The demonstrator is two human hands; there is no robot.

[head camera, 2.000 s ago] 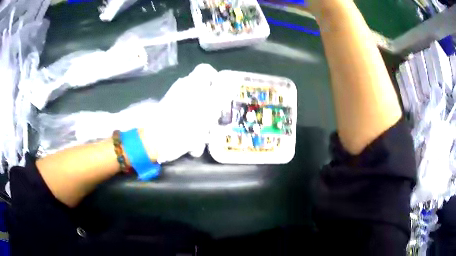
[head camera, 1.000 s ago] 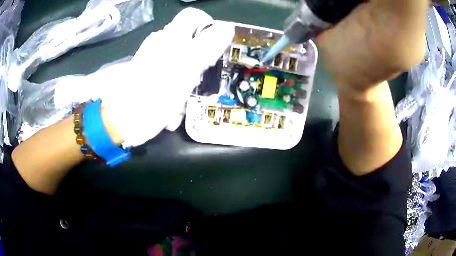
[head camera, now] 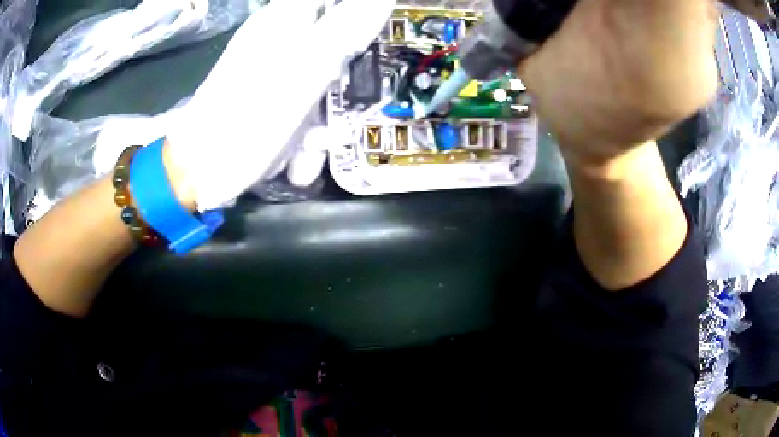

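The white power strip housing lies open on the dark green mat, its upper edge close to the picture's top. Inside are a green circuit board, brass contact strips, blue components and a black block. My left hand, in a white glove, holds the housing's left side; its fingertips are partly cut off at the top. My bare right hand grips the electric screwdriver. Its pale bluish nose points down-left over the blue part and wires near the housing's middle. Whether the tip touches is unclear.
Bagged white cords lie at the upper left. More clear plastic bags are heaped along the right edge. Small clear-wrapped pieces lie at the lower right, near a brown cardboard-like piece.
The right hand reached in with the screwdriver after the first frame. Since the second, the housing sits higher in view and the driver's nose has moved from the upper contact row to the middle.
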